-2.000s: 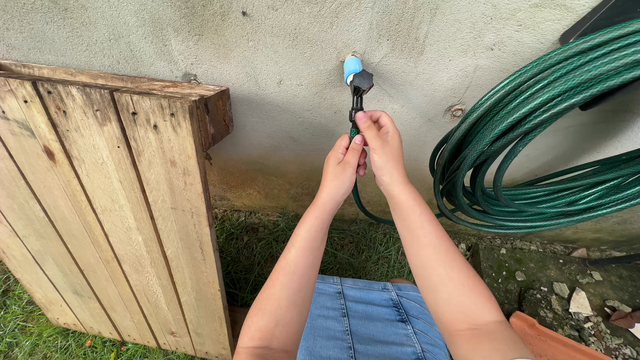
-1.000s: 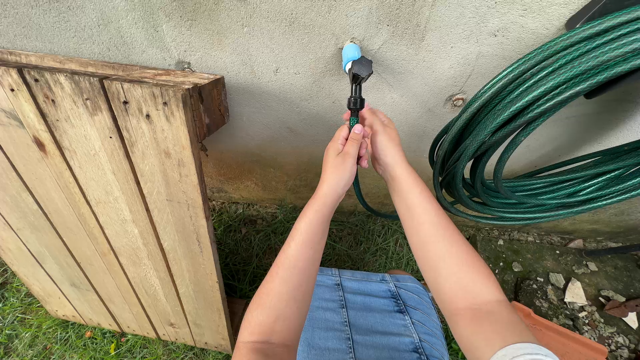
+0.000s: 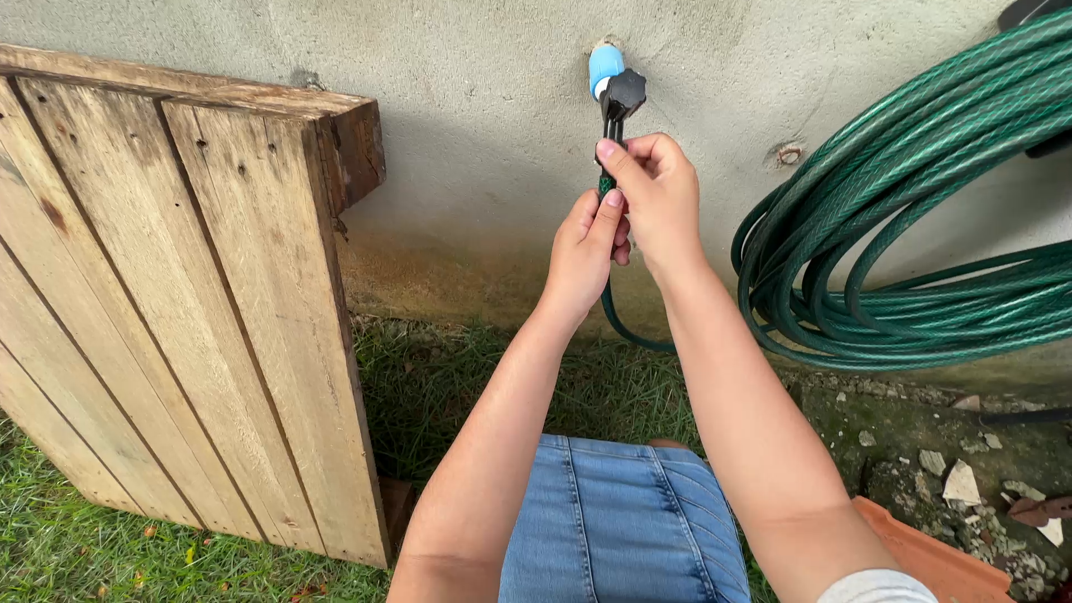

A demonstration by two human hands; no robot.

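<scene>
A black plastic garden tap (image 3: 626, 94) points down from a light blue pipe fitting (image 3: 605, 65) in the wall. Below its spout, my right hand (image 3: 662, 197) pinches the black hose connector, which the fingers mostly cover. Just beneath, my left hand (image 3: 586, 251) grips the end of a green garden hose (image 3: 618, 322), thumb on top. The hose runs down behind my hands and curves right toward a large coil of green hose (image 3: 913, 184) at the wall. Whether the connector is fully seated on the spout cannot be told.
A wooden slatted panel (image 3: 234, 276) stands at the left, close to the rendered wall (image 3: 486, 126). Grass (image 3: 435, 394) grows at the wall's foot. At the lower right lie a terracotta tile (image 3: 930, 553) and broken rubble (image 3: 961, 484). A rusty metal stub (image 3: 789, 155) sits in the wall.
My right hand has moved up from beside my left hand and the hose to the black connector, where it also was two seconds ago. My left hand stays on the hose.
</scene>
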